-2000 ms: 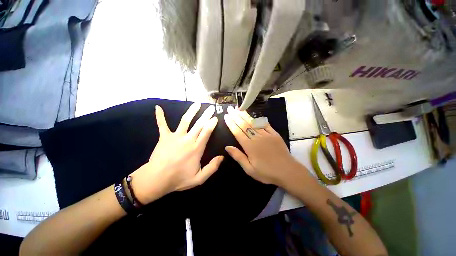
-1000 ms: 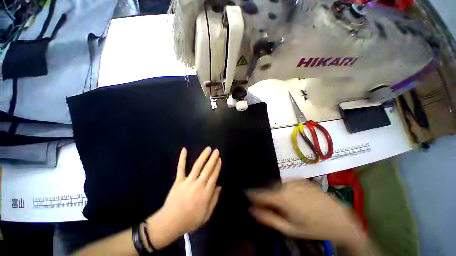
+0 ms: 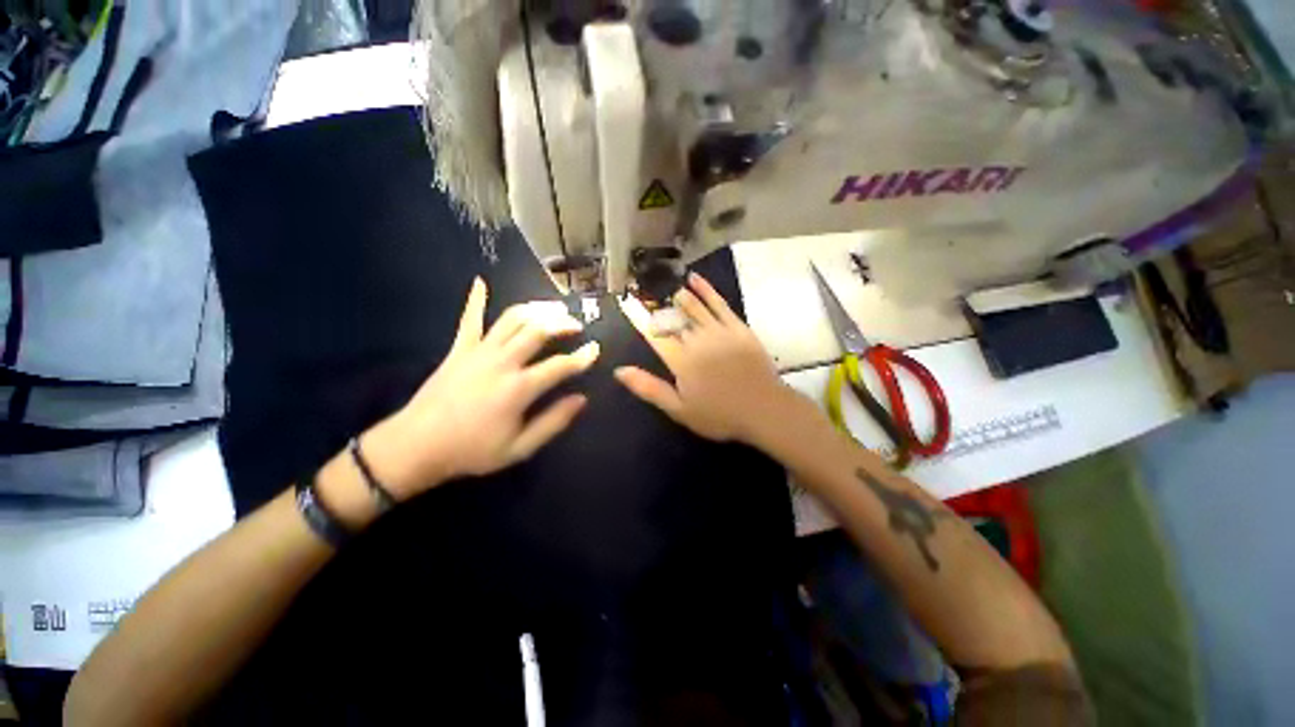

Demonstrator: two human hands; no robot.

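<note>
A large black fabric panel point(image 3: 327, 270) lies flat on the machine table, its upper part under the head of the cream-white sewing machine point(image 3: 909, 114). My left hand point(image 3: 497, 384) rests palm down on the panel, fingertips just left of the presser foot point(image 3: 589, 304). My right hand point(image 3: 710, 362) lies on the panel at the right of the foot, fingertips close beside it. Neither hand visibly grips the cloth. The needle tip and the seam are too small or hidden to tell.
Scissors point(image 3: 883, 391) with yellow and red handles lie right of my right hand. A dark flat block point(image 3: 1048, 335) lies farther right. Grey-blue pieces point(image 3: 142, 305) are piled at the left. A printed ruler point(image 3: 1001, 429) runs along the table's front edge.
Both hands have moved forward from the lower part of the panel to the presser foot. The black panel has shifted forward, with more of it beyond the foot at the left.
</note>
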